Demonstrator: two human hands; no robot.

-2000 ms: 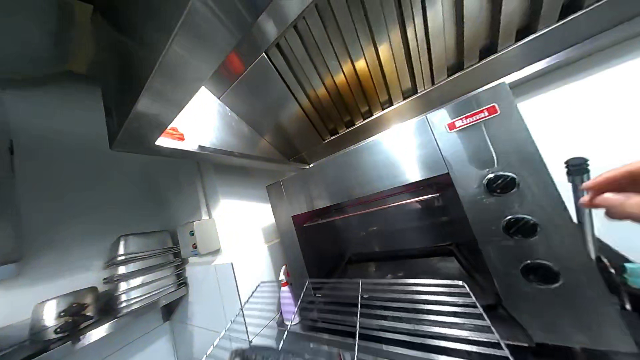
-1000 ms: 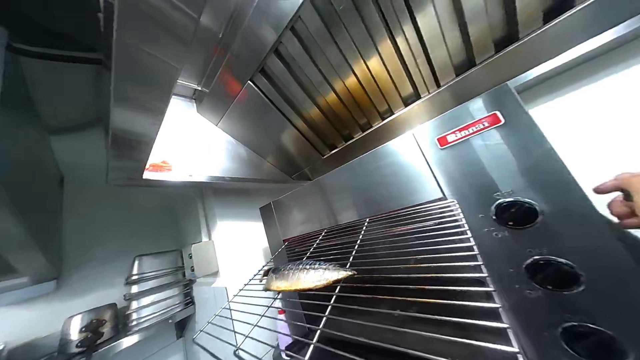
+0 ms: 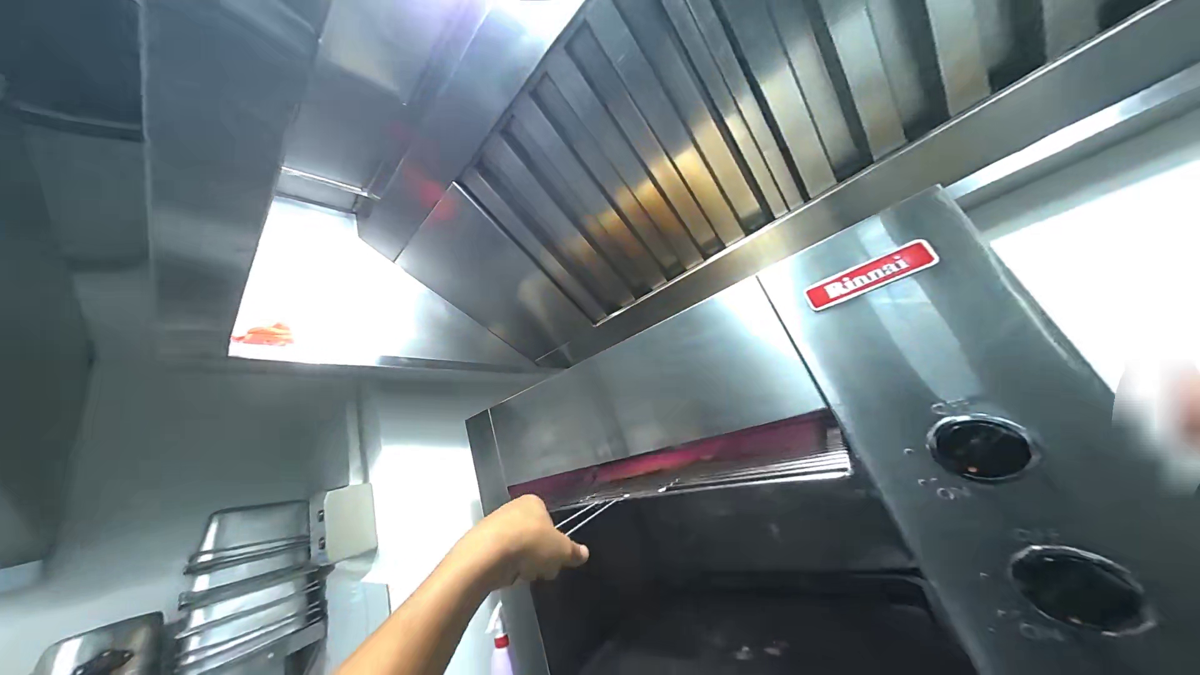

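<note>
My left hand [image 3: 532, 542] grips the wire handle of the grill rack [image 3: 750, 473], which sits inside the upper slot of the stainless steel Rinnai grill [image 3: 656, 375]. A reddish glow shows above the rack. What lies on the rack cannot be made out clearly. At the far right edge, my right hand [image 3: 1183, 417] is blurred and partly cut off, beside the control panel with its black knobs [image 3: 982, 447]; whether it holds anything cannot be told.
A metal extractor hood with slanted baffle filters [image 3: 656, 169] hangs above. At lower left stand stacked metal pans [image 3: 248, 572] on a shelf, near a wall-mounted box [image 3: 349, 523]. A spray bottle [image 3: 501, 647] stands left of the grill, below my left forearm.
The rack, which stuck out with a fish fillet on it a second ago, is now inside the grill's upper slot. My left hand has come into view on its handle.
</note>
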